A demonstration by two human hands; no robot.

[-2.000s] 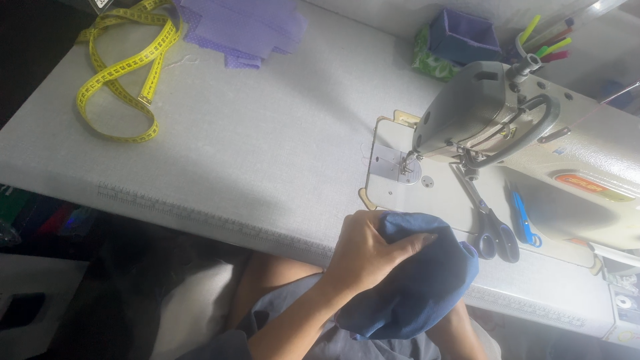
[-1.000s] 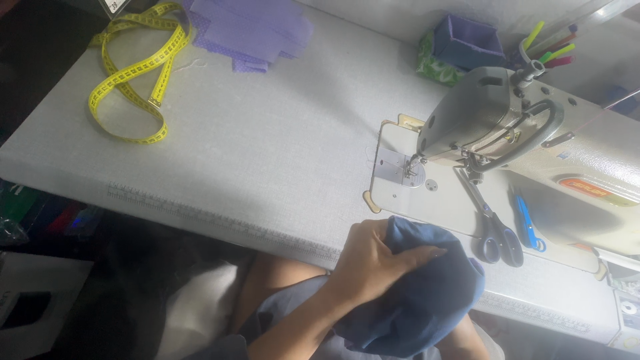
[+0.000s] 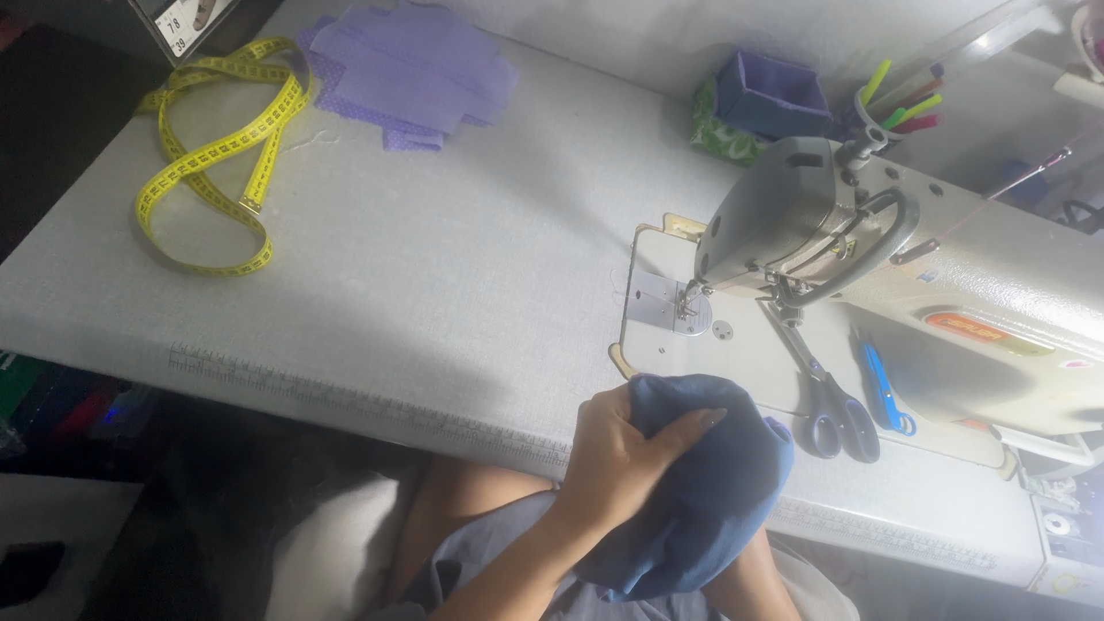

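Dark blue fabric is bunched over my lap at the table's front edge. My left hand grips its upper left part, the thumb lying on top of the cloth. The forearm of my right arm comes up from below on the right, and the fabric hides that hand, so its grip does not show. Just beyond the cloth is the needle plate of a sewing machine. Scissors with dark handles and blue thread snips lie to the right of the fabric.
A yellow tape measure lies looped on the table at the left, beside purple fabric pieces. A small fabric box and a cup of pens stand behind the machine. A printed ruler scale runs along the front edge.
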